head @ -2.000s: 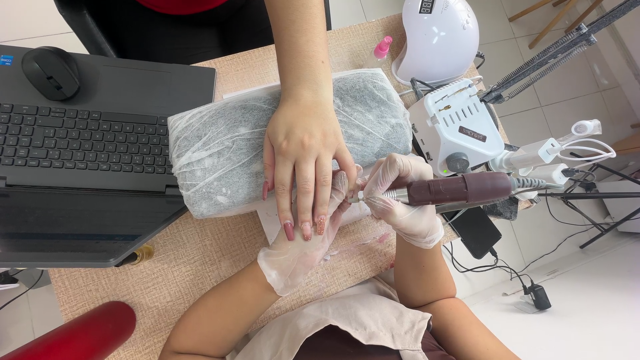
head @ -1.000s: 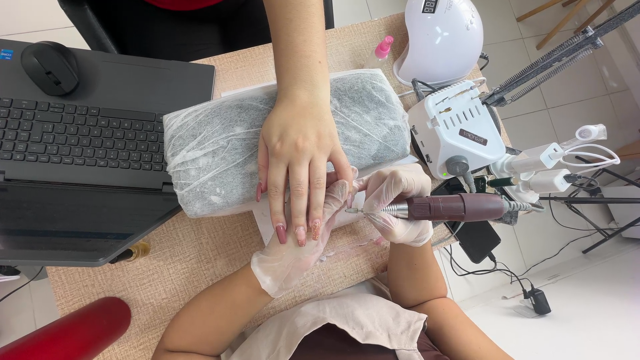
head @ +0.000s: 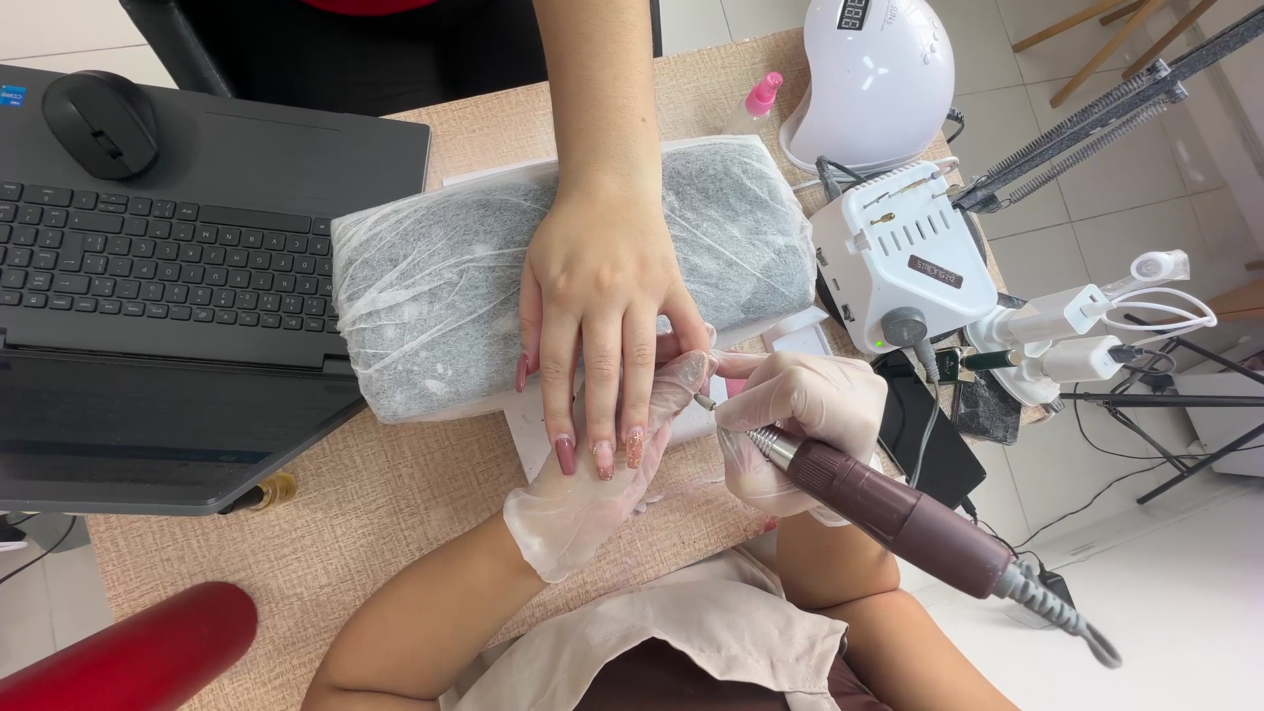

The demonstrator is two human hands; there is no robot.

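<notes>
My left hand, in a translucent glove, lies palm up beneath another person's hand and grips that hand's thumb near the tip. My right hand, gloved too, holds a brown electric nail drill like a pen. Its metal bit is close beside the gripped thumb; whether it touches cannot be told. The person's hand rests palm down across a grey cushion under a thin white cover. Its fingers have long nails, some pink and some with glitter.
A laptop with a mouse is at left. A white nail lamp, a pink-capped bottle and the drill's control box stand at right, near a black phone. A red padded armrest juts in lower left.
The drill in my right hand has tilted, its cable end swinging down toward the lower right. My left hand keeps its place beneath the person's hand.
</notes>
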